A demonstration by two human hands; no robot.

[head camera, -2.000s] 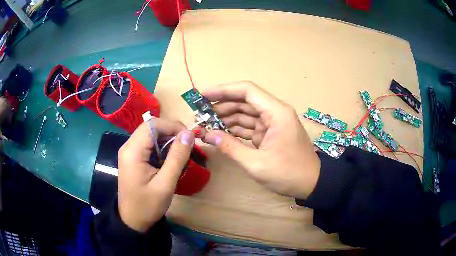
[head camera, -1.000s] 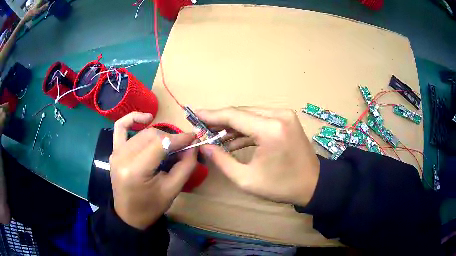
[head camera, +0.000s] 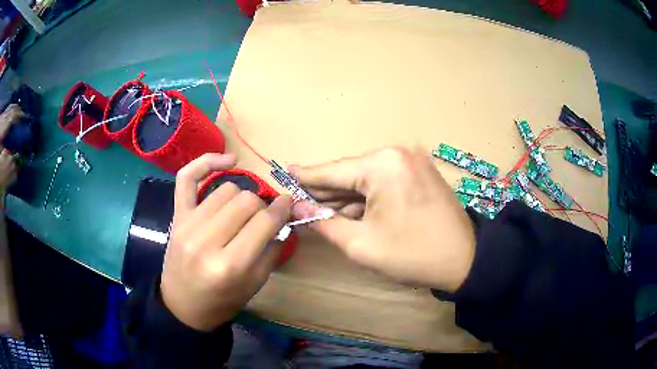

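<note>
My right hand (head camera: 403, 216) holds a circuit board (head camera: 292, 185) by its edges between thumb and fingers, above the work board. The board is tilted nearly edge-on, and a thin red wire (head camera: 238, 130) runs from its upper end to the upper left. My left hand (head camera: 223, 249) has its fingertips at the board's lower end, pinching white lead wires. A white plug connector (head camera: 284, 233) hangs by the left fingertips, and another white end (head camera: 328, 214) lies at my right thumb. A red speaker housing (head camera: 238, 176) is under my left hand, mostly hidden.
Three red speaker housings (head camera: 189, 133) with white wires lie on the green bench (head camera: 94, 209) at left. A glossy black rectangle (head camera: 148, 234) is beside my left hand. Several circuit boards (head camera: 467, 161) and a dark strip (head camera: 582, 130) lie right on the cardboard work board (head camera: 403, 72). Another person's hand (head camera: 9, 169) shows far left.
The circuit board has turned from face-up to nearly edge-on and sits slightly lower. My left fingers have closed in on its lower end, and the plug connector has moved down and right.
</note>
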